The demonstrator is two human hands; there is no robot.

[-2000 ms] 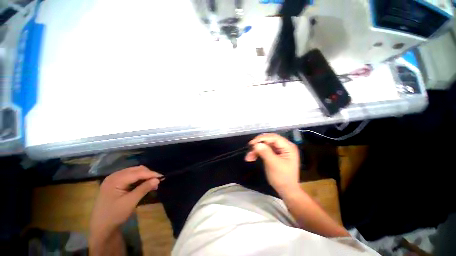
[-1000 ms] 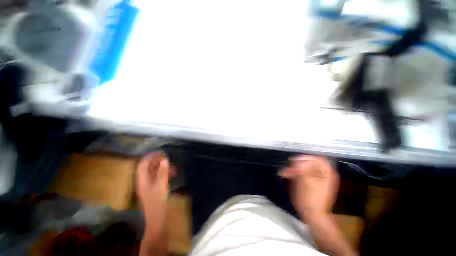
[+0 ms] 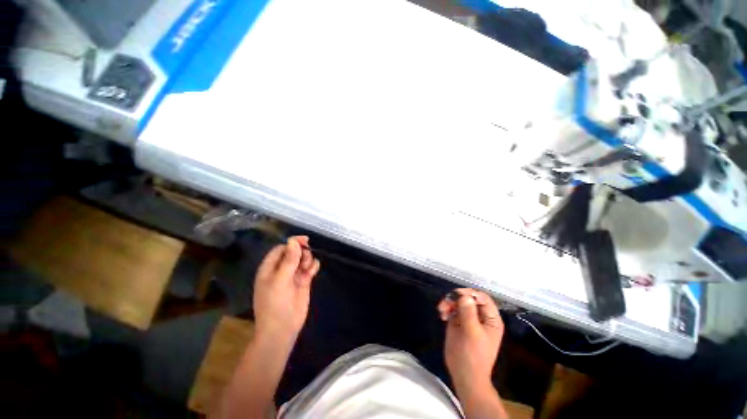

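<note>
My left hand (image 3: 287, 282) is below the table's front edge, thumb and fingers pinched on one end of a thin black cord (image 3: 373, 266). My right hand (image 3: 473, 327) pinches the other end, lower and to the right. The cord runs between the hands and is hard to see against the dark cloth (image 3: 360, 315) over my lap. The fingertips hide the cord's ends.
The white table (image 3: 344, 106) carries a sewing machine (image 3: 647, 164) at the right. A black cord bundle (image 3: 571, 217) hangs from its arm beside a smartphone (image 3: 603, 277). A white cable (image 3: 565, 350) loops below the edge. Wooden stools (image 3: 102, 258) stand at the lower left.
The view has swung left and tilted, so the machine and phone now sit further right and the left table end shows. Both hands still hold the cord, with the left now higher than the right.
</note>
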